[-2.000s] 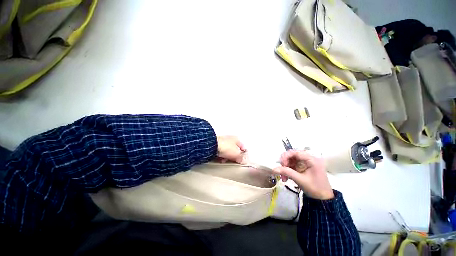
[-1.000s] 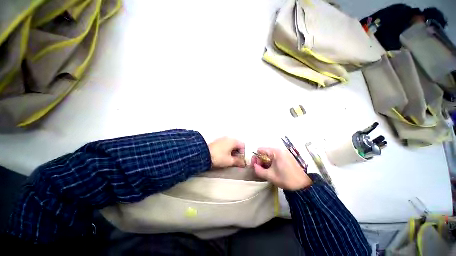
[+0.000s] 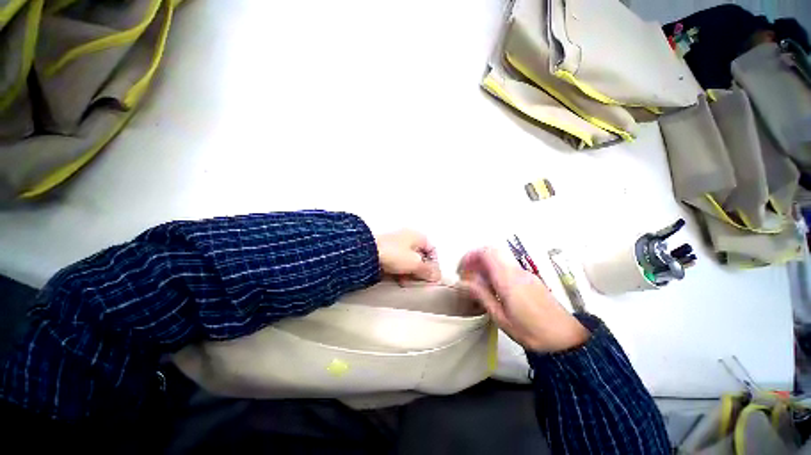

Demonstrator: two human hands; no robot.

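Observation:
A beige handbag (image 3: 409,369) with yellow edging lies across my lap and the table's front edge, its mouth partly open. My left hand (image 3: 409,256) pinches the far rim of the bag mouth with bent fingers. My right hand (image 3: 511,298) is at the right end of the mouth, close to my left hand. It is blurred, and I cannot tell whether it holds a small tool. Slim snips with red-and-dark handles (image 3: 523,255) lie on the table just beyond my right hand.
A flat narrow stick (image 3: 566,277) lies beside a white tool pot (image 3: 615,267). A small yellow-and-dark block (image 3: 540,189) is on the table (image 3: 338,107). Beige bags (image 3: 614,67) are piled at the back right, more bags (image 3: 89,107) at the far left. A person in dark clothing (image 3: 711,44) is at the upper right.
My right hand moved left from the bag's right corner toward my left hand, then slightly back right. A yellowish tool seen in it one second ago is no longer discernible.

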